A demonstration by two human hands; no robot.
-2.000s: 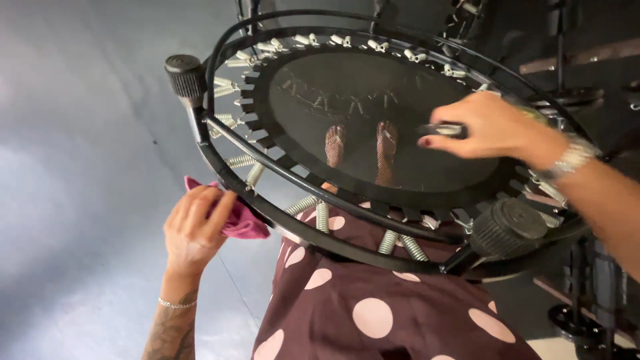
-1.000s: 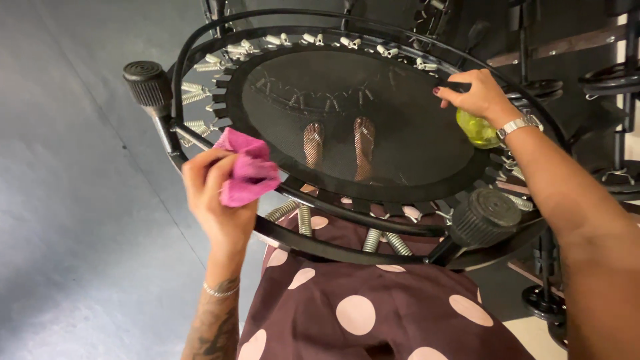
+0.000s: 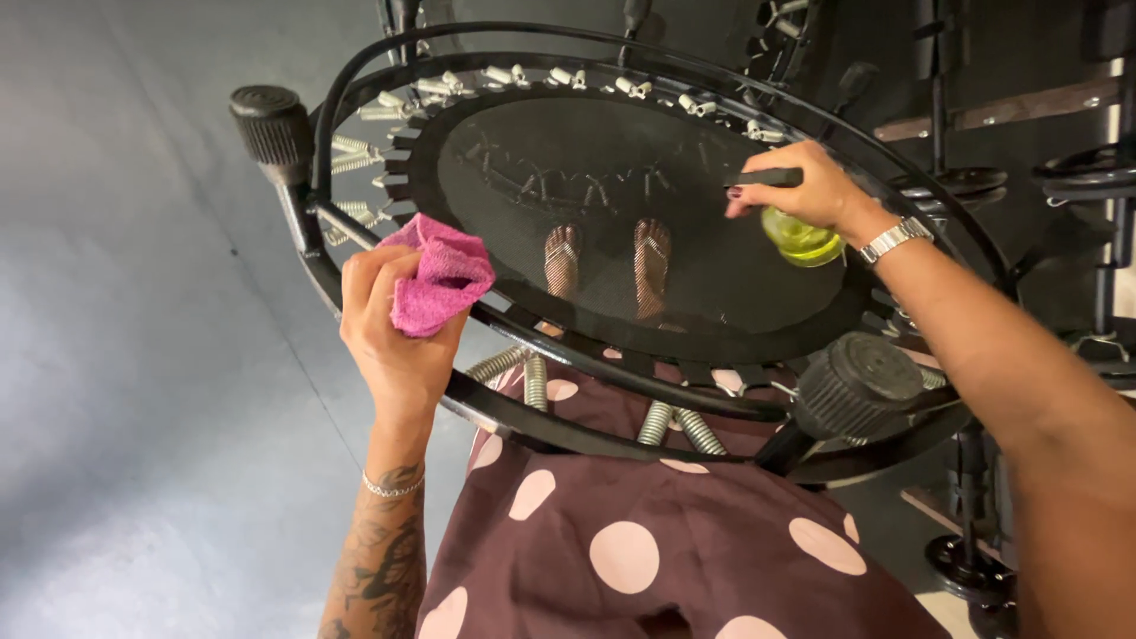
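Observation:
A mini trampoline with a black mesh mat [image 3: 603, 266], coil springs [image 3: 535, 382] and a black tubular frame [image 3: 568, 437] stands tilted in front of me. My left hand [image 3: 390, 328] grips a crumpled pink cloth [image 3: 441, 280] at the near left part of the frame; whether the cloth touches the tube I cannot tell. Over the right side of the mat, my right hand [image 3: 803, 191] holds a spray bottle [image 3: 801, 238] by its black top, with yellow-green liquid showing below the fingers. My sandaled feet are visible through the mesh.
Black rubber-capped legs [image 3: 271, 124] stick out at the frame's left and near right, the latter cap [image 3: 856, 382] close to my right forearm. More black metal equipment [image 3: 967, 182] stands at the right and behind. Grey floor [image 3: 160, 355] lies at left.
My left hand has come up from the frame's outer left side with the pink cloth. The bottle's yellow-green body, not visible two seconds ago, now shows under my right hand.

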